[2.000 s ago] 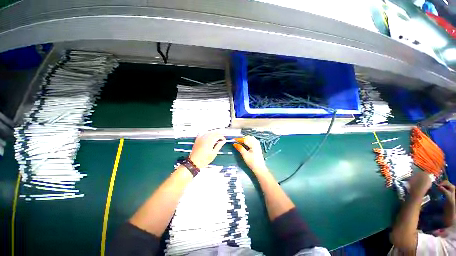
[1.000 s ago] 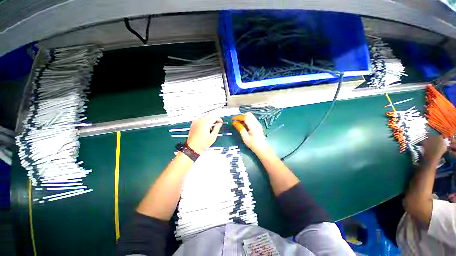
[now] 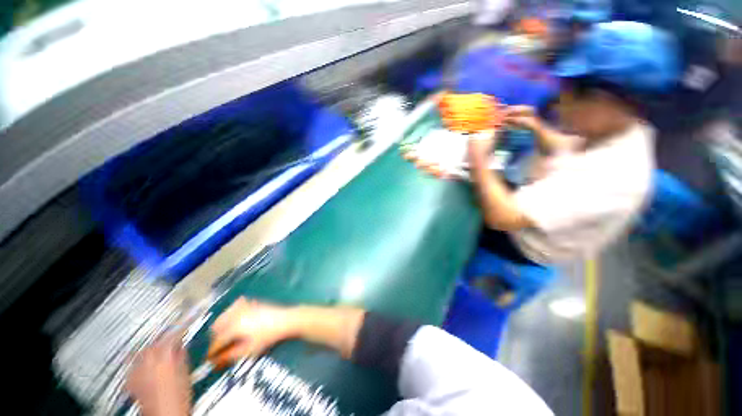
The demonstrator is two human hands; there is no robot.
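The view is strongly blurred. My left hand (image 3: 161,379) is low at the left, its fingers bent towards my right hand. My right hand (image 3: 250,327) is beside it, with orange covers (image 3: 220,351) on its fingertips. A short bit of white tube (image 3: 200,372) shows between the hands, at my left fingers; whether my right fingers grip it is unclear. White tubes with dark bands (image 3: 285,392) lie below my right hand, cut off by the bottom edge. A pile of plain white tubes (image 3: 106,341) lies at the left beyond my left hand.
A large blue bin (image 3: 252,215) stands behind the green bench (image 3: 358,236), under a grey shelf (image 3: 244,75). At the right a person in a blue cap (image 3: 622,58) handles an orange bundle (image 3: 469,112) above white tubes (image 3: 443,153). Cardboard (image 3: 663,329) lies on the floor.
The view has swung to the right, so my hands now show at the lower left and the neighbouring person shows much more fully. My hands remain close together.
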